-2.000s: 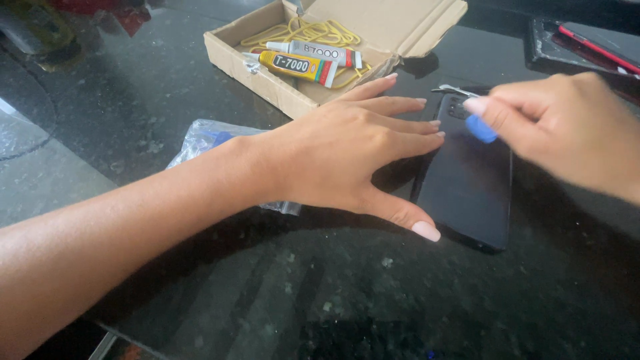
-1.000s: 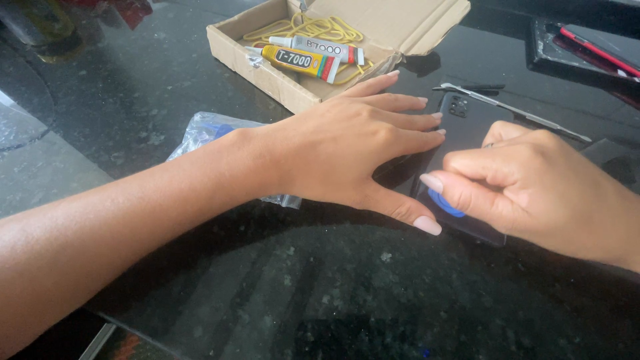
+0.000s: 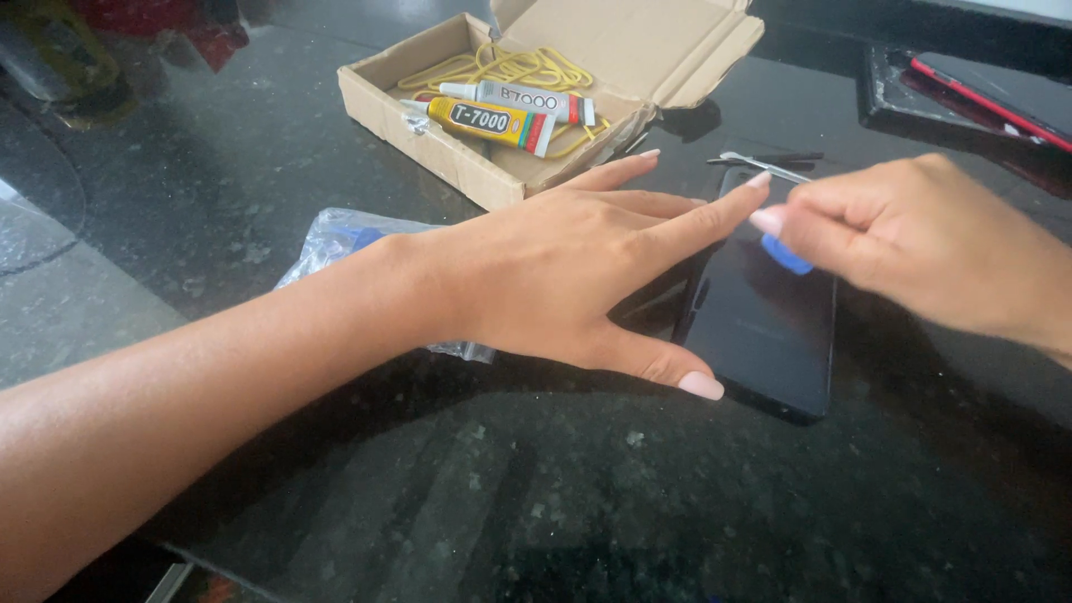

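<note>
A dark smartphone [image 3: 754, 335] lies back side up on the black speckled countertop. My left hand [image 3: 561, 268] is spread along its left edge, thumb at the lower left, index fingertip over the camera end. Over the upper right of the phone is my right hand [image 3: 904, 243], its fingers curled round a blue plastic opening pick [image 3: 785, 254], which shows just below the thumb. A thin metal pry tool [image 3: 766, 166] and a dark slim tool [image 3: 796, 157] lie crossed beyond the phone's top end; my right hand hides part of the metal one.
An open cardboard box [image 3: 435, 159] at the back holds a yellow cord [image 3: 536, 67], a T-7000 glue tube [image 3: 486, 124] and a B7000 glue tube [image 3: 528, 99]. A clear plastic bag [image 3: 322, 239] with blue contents lies under my left forearm. A red-edged phone [image 3: 997, 100] is at back right.
My right hand has moved from the phone's lower part up toward its camera end, with the blue pick. My left index finger has lifted or stretched toward the right hand.
</note>
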